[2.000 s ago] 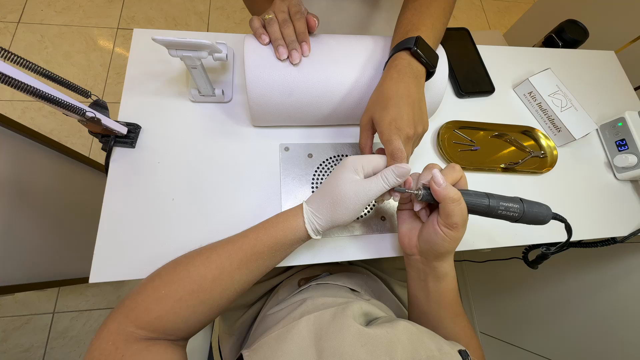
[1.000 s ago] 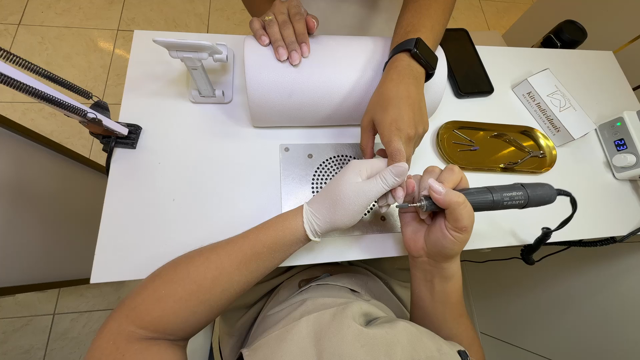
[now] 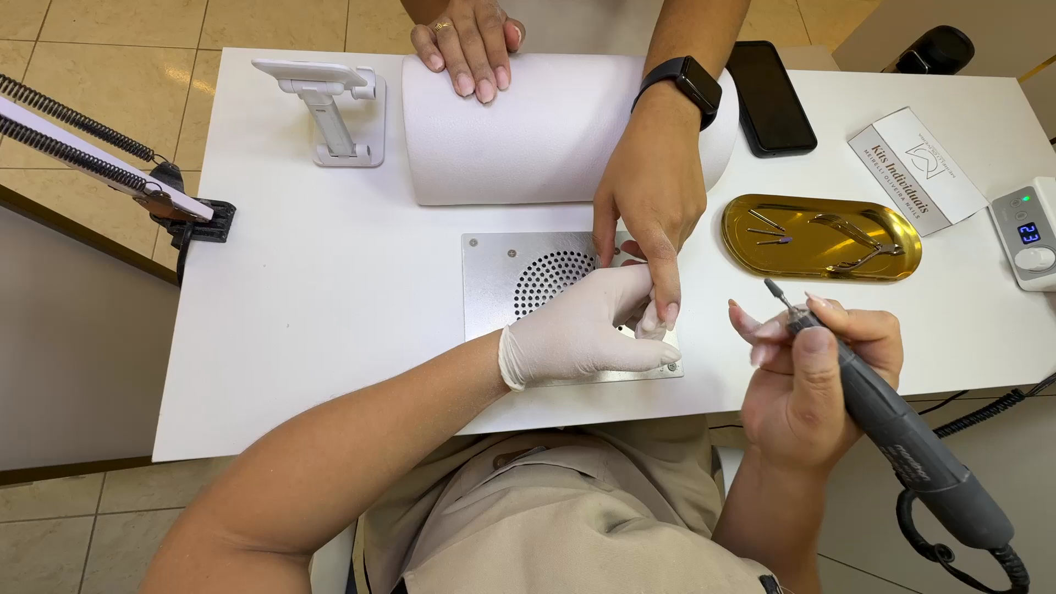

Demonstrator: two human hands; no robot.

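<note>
My left hand (image 3: pixel 582 326), in a white glove, holds a finger of the other person's hand (image 3: pixel 656 190) above a perforated metal dust-collector plate (image 3: pixel 487 289). My right hand (image 3: pixel 813 379) is bare and grips a dark grey electric nail drill handpiece (image 3: pixel 899 441). Its metal bit (image 3: pixel 775 290) points up and to the left, apart from the other person's fingers. A coiled cord (image 3: pixel 982 412) belongs to the drill. The person's other hand (image 3: pixel 474 49) lies flat on a white padded armrest (image 3: pixel 511 157).
On the white table (image 3: pixel 330 330) stand a white phone stand (image 3: pixel 334 120), a black phone (image 3: pixel 771 99), a printed box (image 3: pixel 916 169), a gold tray (image 3: pixel 738 247) with nippers (image 3: pixel 858 239) and small bits, and a drill control unit (image 3: pixel 1027 235). A lamp arm (image 3: pixel 99 165) is clamped at the left edge.
My right hand has drawn the drill away from the other person's fingers, to the right, and tilted it so its rear end points down. My left hand still holds the finger.
</note>
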